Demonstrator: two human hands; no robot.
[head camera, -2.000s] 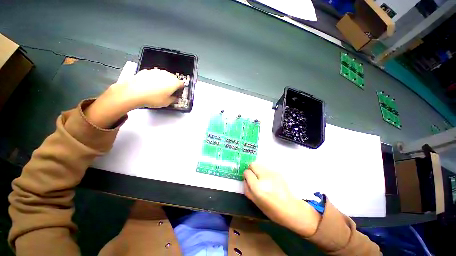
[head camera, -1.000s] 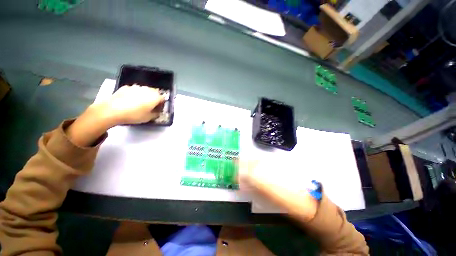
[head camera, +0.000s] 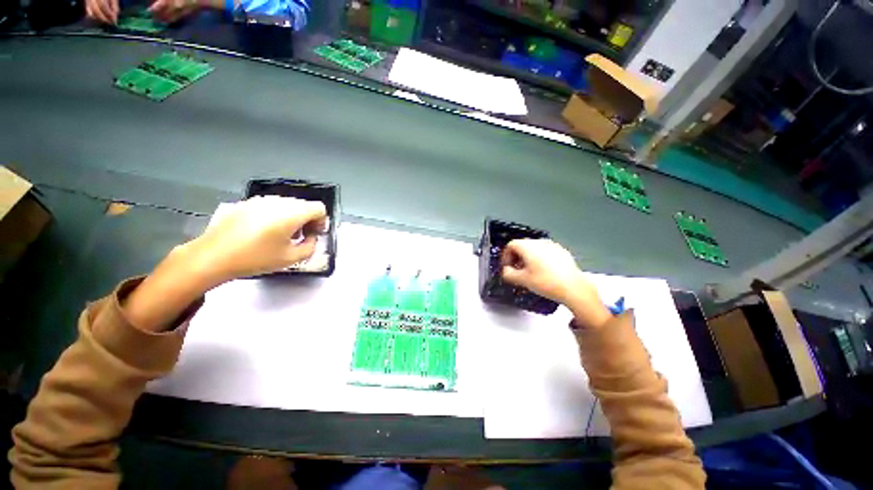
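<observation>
A green circuit board panel (head camera: 406, 330) lies on white paper in front of me, with dark rows across its middle. My left hand (head camera: 258, 234) is over the left black bin (head camera: 333, 203), fingertips curled together above its pale components; whether they hold a piece cannot be told. My right hand (head camera: 541, 268) is in the right black bin (head camera: 493, 287), fingers bent among its dark components; what it pinches is hidden. A blue strap (head camera: 618, 305) shows at my right wrist.
More green boards (head camera: 163, 75) lie on the dark green belt (head camera: 402, 153). Across it are another person's hands (head camera: 170, 10), a white sheet (head camera: 458, 82) and an open cardboard box (head camera: 609, 100). Cardboard boxes also stand at left (head camera: 17, 206) and right (head camera: 745, 356).
My right hand has moved from the board's lower right corner up into the right bin. My left hand stays at the left bin. The view has shifted, showing more of the far side.
</observation>
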